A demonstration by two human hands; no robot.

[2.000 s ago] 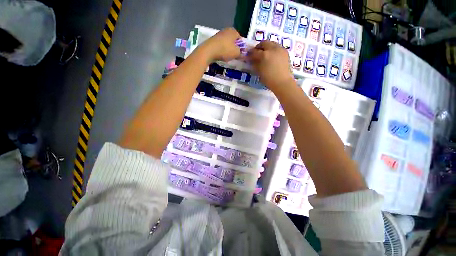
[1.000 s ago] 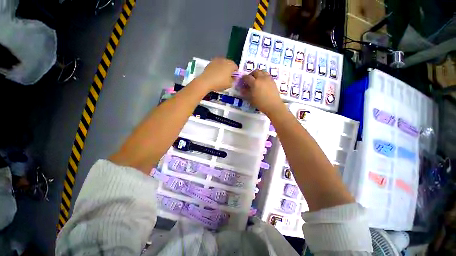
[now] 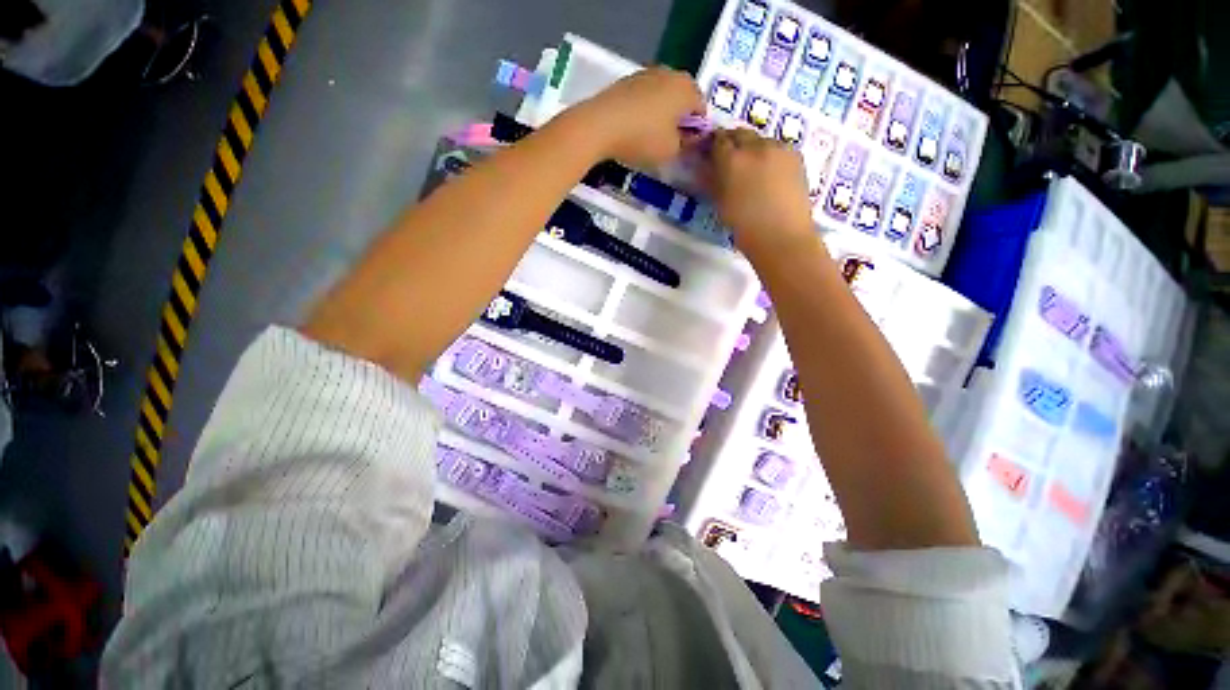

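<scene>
My left hand (image 3: 657, 113) and my right hand (image 3: 759, 179) meet above the far end of the compartment tray (image 3: 648, 324). Between their fingertips they hold a small lilac piece (image 3: 697, 128), perhaps a watch part; the fingers hide most of it. Below in the tray lie a dark-blue watch (image 3: 661, 197), black watches (image 3: 553, 328) and rows of purple watches (image 3: 519, 429). Part of the tray's far end is hidden by my left hand and forearm.
An assorted-head tray (image 3: 843, 119) lies beyond my right hand. A watch-head tray (image 3: 884, 344) lies under my right forearm. A strap tray (image 3: 1066, 391) with purple, blue and coral straps is at the right, beside a blue item (image 3: 1005, 256). Yellow-black floor tape (image 3: 202, 256) runs at left.
The view has shifted and tilted, so the trays appear rotated. Both hands stay together on the lilac piece, with only slight finger changes.
</scene>
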